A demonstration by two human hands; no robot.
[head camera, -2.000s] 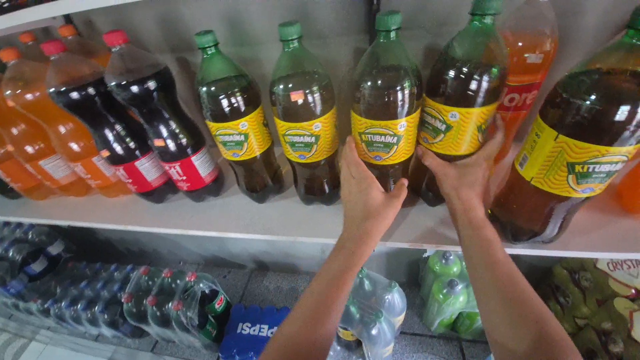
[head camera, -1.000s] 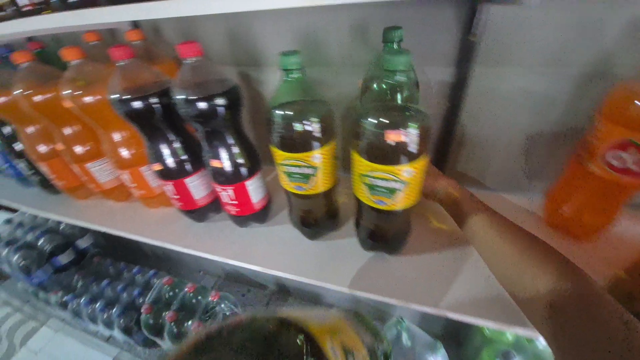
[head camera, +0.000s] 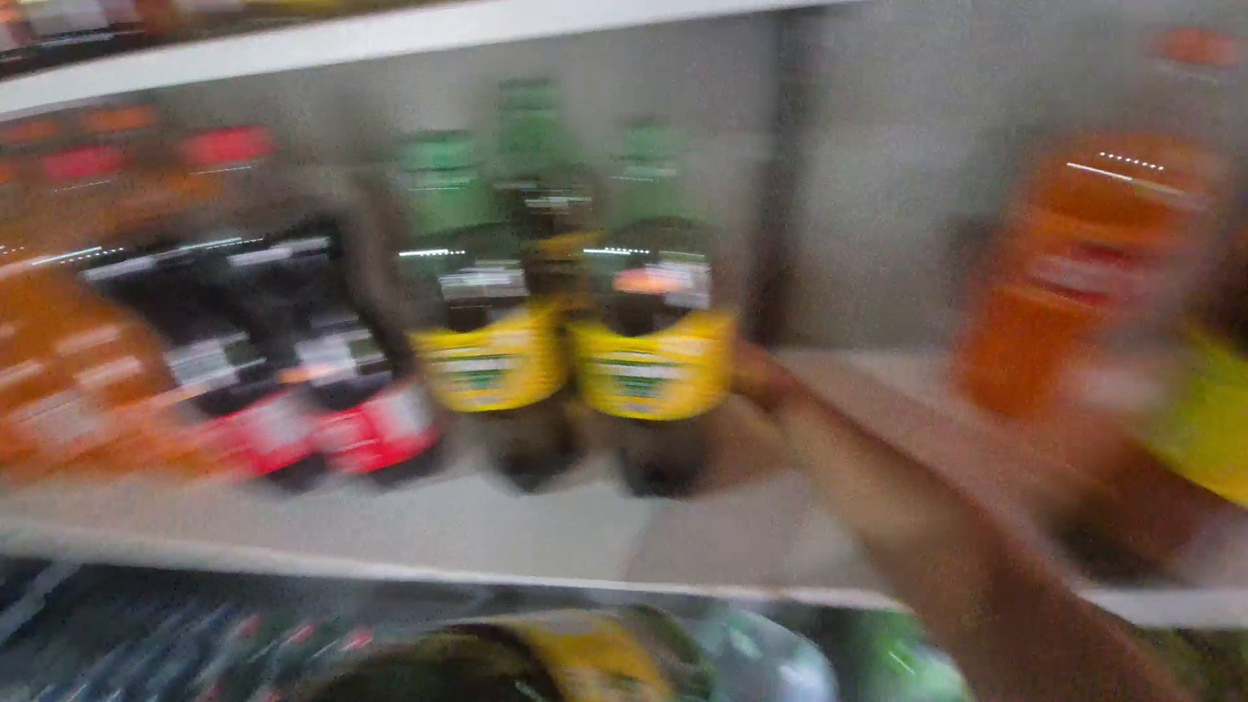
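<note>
The view is badly blurred. On the middle shelf, my right hand (head camera: 770, 395) is against the right side of a green-capped dark soda bottle with a yellow label (head camera: 648, 375), its fingers partly hidden behind it. This bottle stands upright beside a like one (head camera: 487, 366) on its left. Behind and between the two rises a third green-capped bottle (head camera: 531, 146). At the bottom edge, a large dark bottle with a yellow label (head camera: 590, 658) lies close to the camera, below the shelf edge. My left hand is out of view.
Cola bottles with red caps and labels (head camera: 375, 429) and orange soda bottles (head camera: 68, 370) stand to the left. An orange bottle (head camera: 1082, 273) and a yellow-labelled bottle (head camera: 1209, 419) are at the right. A dark upright (head camera: 775, 185) is behind; packed bottles (head camera: 897, 653) sit below.
Two seconds ago both hands were on bottles at the shelf; my left hand has since gone from view. The bottle at my right hand now stands closer to its left neighbour than one second ago.
</note>
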